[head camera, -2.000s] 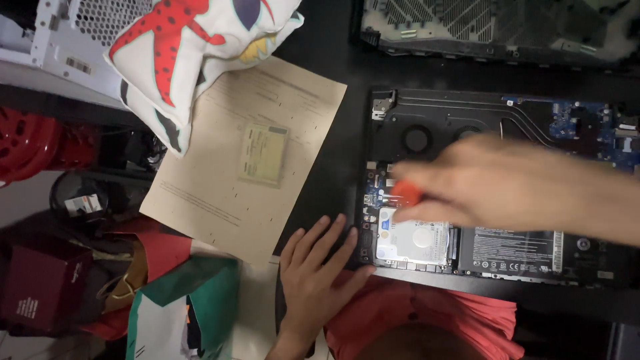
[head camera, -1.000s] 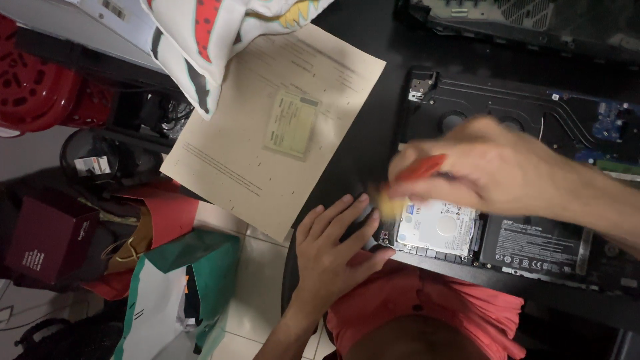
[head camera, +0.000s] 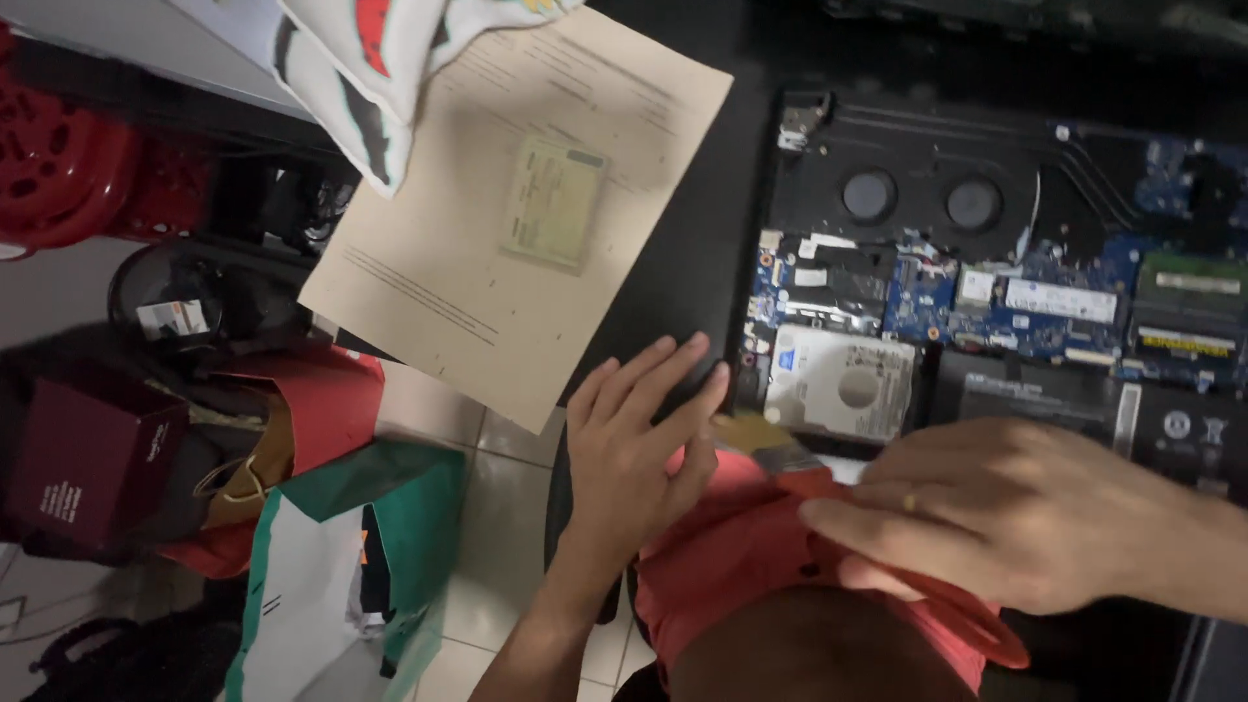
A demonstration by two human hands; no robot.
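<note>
My right hand (head camera: 985, 517) grips a paintbrush by its red handle (head camera: 955, 604). The yellowish bristles (head camera: 751, 431) lie by the front left corner of an opened laptop (head camera: 877, 136), close to my left hand's fingertips. Spread-fingered, my left hand (head camera: 643, 439) rests at the edge of the black table, left of the laptop, holding nothing. Inside the laptop show a hard drive (head camera: 838, 380), a battery (head camera: 1033, 395), two round fan hubs and blue circuit boards. The right hand covers part of the laptop's front edge.
Left of the laptop, a brown paper sheet (head camera: 439, 322) bears a small clear case (head camera: 554, 203) and part of a printed cloth (head camera: 361, 88). A dark laptop cover (head camera: 1033, 12) lies at the back. Paper bags (head camera: 322, 585) and a maroon box (head camera: 93, 458) stand lower left.
My right hand with the brush has moved from over the laptop's inside to its front edge. The left hand stays at the table edge. The view has shifted.
</note>
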